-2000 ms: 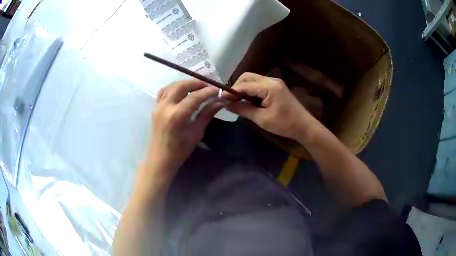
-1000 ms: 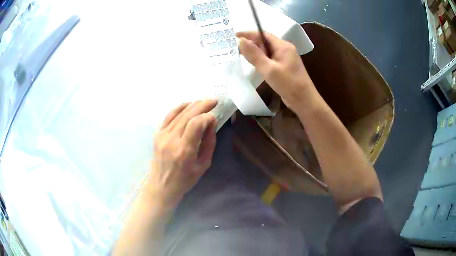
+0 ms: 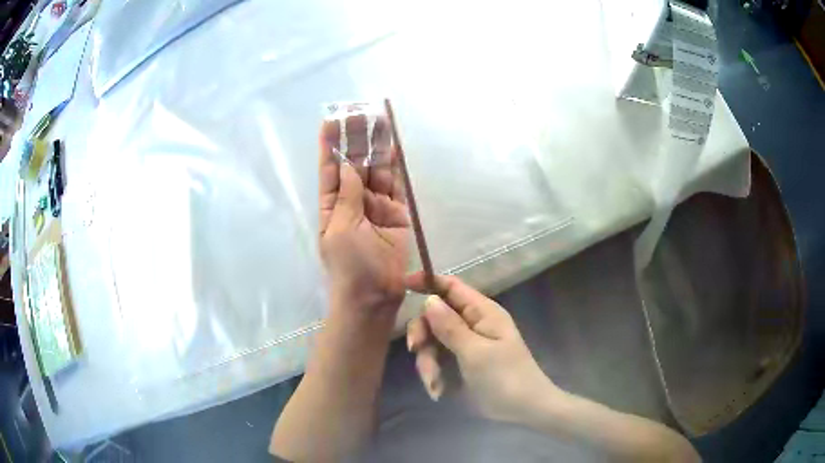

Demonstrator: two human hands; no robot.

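My left hand (image 3: 362,203) is palm up above the clear plastic bag (image 3: 244,208), with a small clear sticker (image 3: 355,134) lying across its fingers. The sticker's printed top edge reaches past the fingertips. My right hand (image 3: 470,339) pinches the lower end of a thin reddish-brown stick (image 3: 410,199) between thumb and fingers. The stick points up beside the left hand's little-finger side or edge; whether it touches the hand I cannot tell. The bag lies flat with glare streaks and a straight seam along the table's front edge.
A printed label strip (image 3: 692,81) hangs over the table's right end, by a small metal clip (image 3: 649,56). A brown cardboard box (image 3: 724,307) stands open below it. At the left lie black marker pens (image 3: 56,178) and a pale green card (image 3: 52,307). A cloudy bag layer (image 3: 149,41) lies at the far left.
The view has swung left. My hands have left the label strip and are now over the bag. The left hand has turned palm up with a sticker on its fingers. The right hand still holds the stick.
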